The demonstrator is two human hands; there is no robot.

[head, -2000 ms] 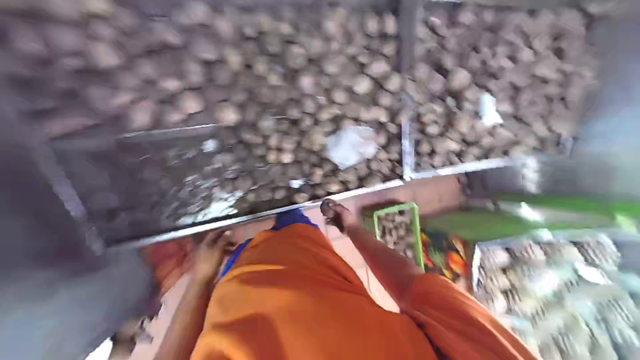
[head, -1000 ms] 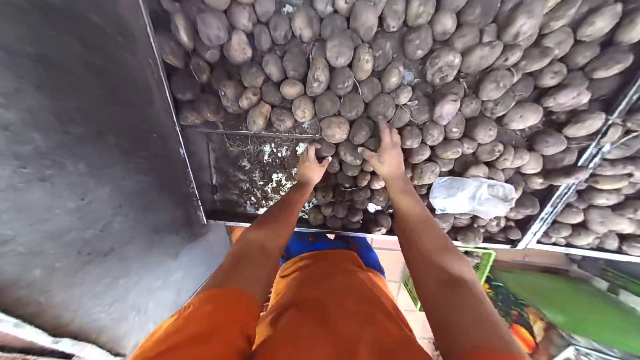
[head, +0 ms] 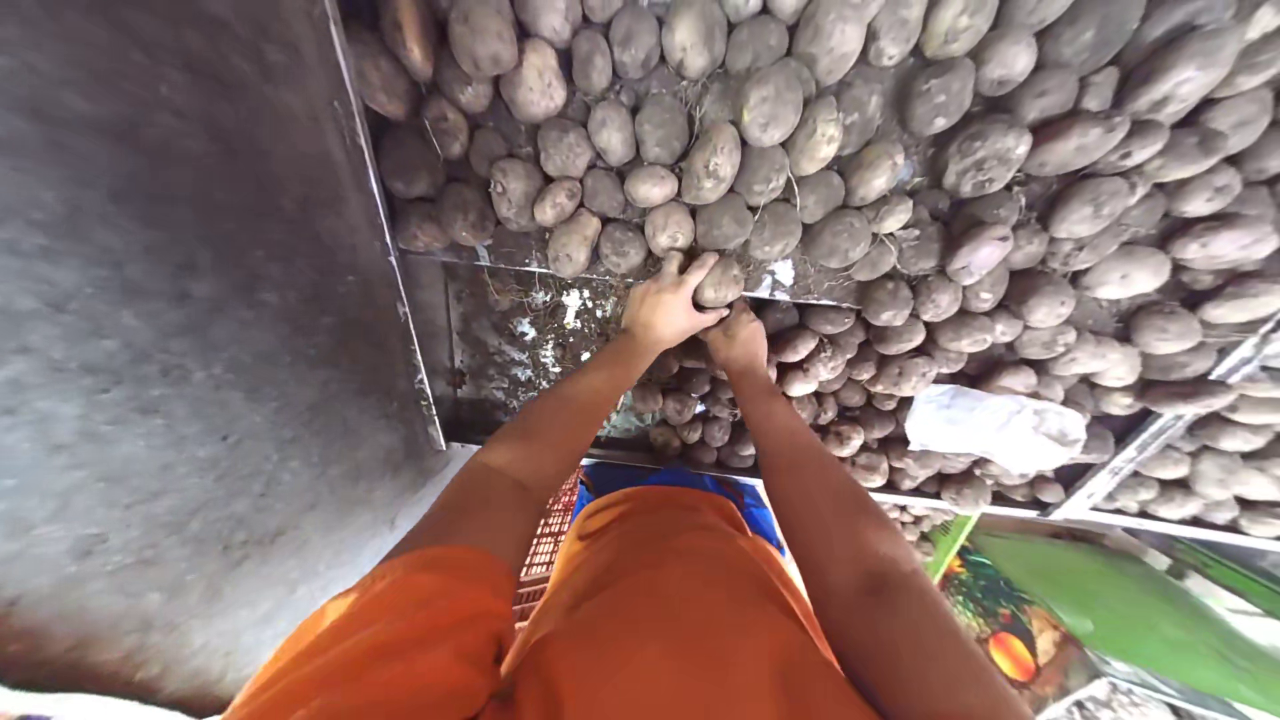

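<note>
Both of my hands meet near the middle of the bin, at the edge between the upper bed of potatoes (head: 765,105) and the lower bay. My left hand (head: 668,308) has its fingers spread against a round potato (head: 719,282), the thumb below it. Just right of it, my right hand (head: 738,338) touches the underside of that potato; its fingers are partly hidden, so its grip cannot be told. Smaller potatoes (head: 715,430) lie under and beside my right wrist.
A grey wall (head: 200,300) borders the bin at left. The lower bay's left part (head: 545,330) shows dirt and white flecks. A white plastic bag (head: 995,428) lies on potatoes at right, near a metal divider (head: 1150,450). A red plastic crate (head: 545,545) stands below.
Two seconds ago my hands were low by the bin's front edge; one second ago they were apart over the potatoes. Now they have come together at one potato. The view has shifted strongly.
</note>
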